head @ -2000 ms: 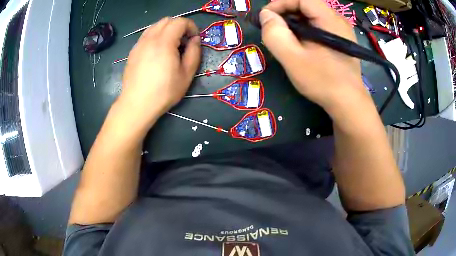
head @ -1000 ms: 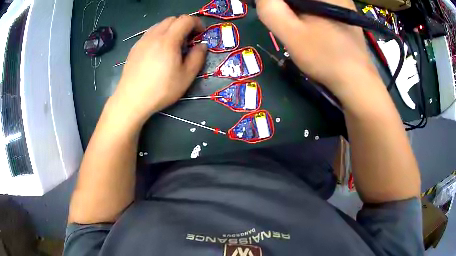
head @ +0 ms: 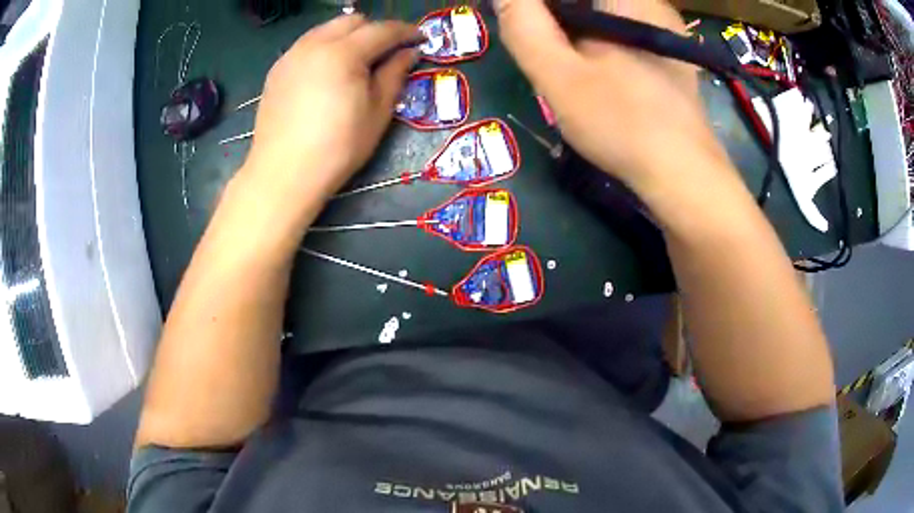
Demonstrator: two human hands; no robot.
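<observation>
Several red probe thermometer units lie in a column on the dark green mat, blue boards showing, thin metal rods pointing left. The farthest unit (head: 453, 36) is at the top; the nearest unit (head: 499, 281) is at the bottom. My left hand (head: 326, 105) is curled over the narrow ends of the two farthest units; whether its fingertips grip one is unclear. My right hand (head: 606, 100) grips a thick black corded tool (head: 641, 32), likely the electric screwdriver; its tip is out of the picture. A thin-shafted dark tool (head: 591, 175) lies partly under my right hand.
A black round object (head: 190, 107) with wires is on the left, beside a large white casing (head: 95, 200). A white glove-like shape (head: 804, 150), red-handled tool and black cables are on the right. Small white pieces (head: 389, 329) lie near the front edge.
The units and mat sit lower in the picture. My left hand has moved toward the farthest unit. My right hand has come back from beside the units, then slightly left, still holding the black tool.
</observation>
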